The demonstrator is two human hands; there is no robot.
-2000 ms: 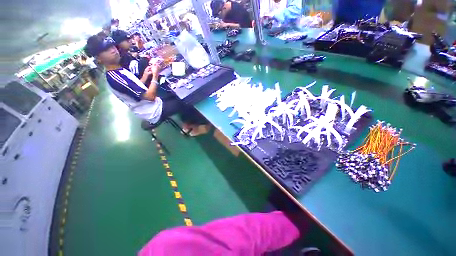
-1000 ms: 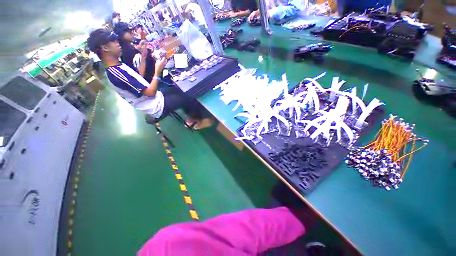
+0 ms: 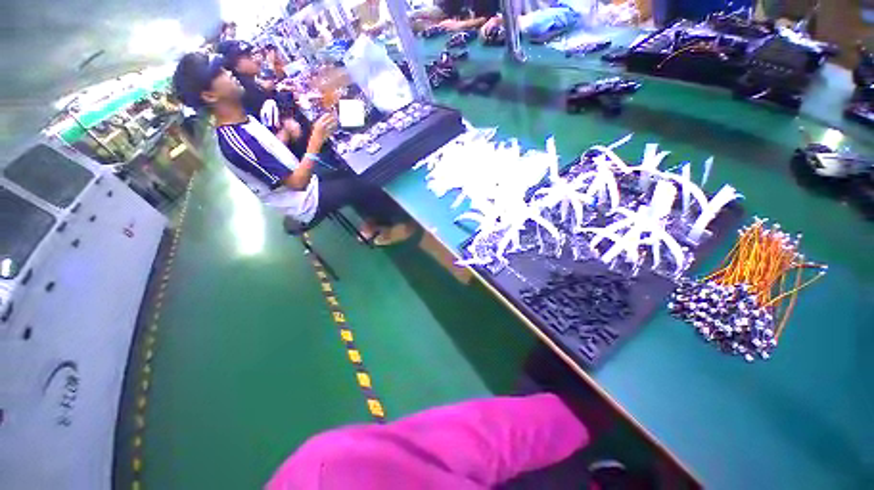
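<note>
Neither of my hands is in the picture; a pink sleeve or piece of clothing [image 3: 441,445] shows at the bottom centre, its end cut off or hidden. Nearest on the green bench mat [image 3: 661,412] lies a dark foam tray [image 3: 599,356]. A heap of white curling flex strips [image 3: 613,215] covers its far part. Small black clips [image 3: 580,308] lie loose on its near part. Right of the tray is a bundle of orange wire leads [image 3: 762,258] with silver-black ends [image 3: 724,316] bunched toward me.
A seated person [image 3: 264,158] is at the bench's left side, beside a dark tray of small pale parts [image 3: 407,139]. Black parts [image 3: 604,94] and dark trays [image 3: 728,59] stand farther back. A grey-white machine [image 3: 72,316] is at far left, beyond yellow-black floor tape [image 3: 353,356].
The view has shifted, so the bench items sit slightly farther right than two seconds ago. The seated person's head and arms have moved a little. The strips, clips and wires look undisturbed.
</note>
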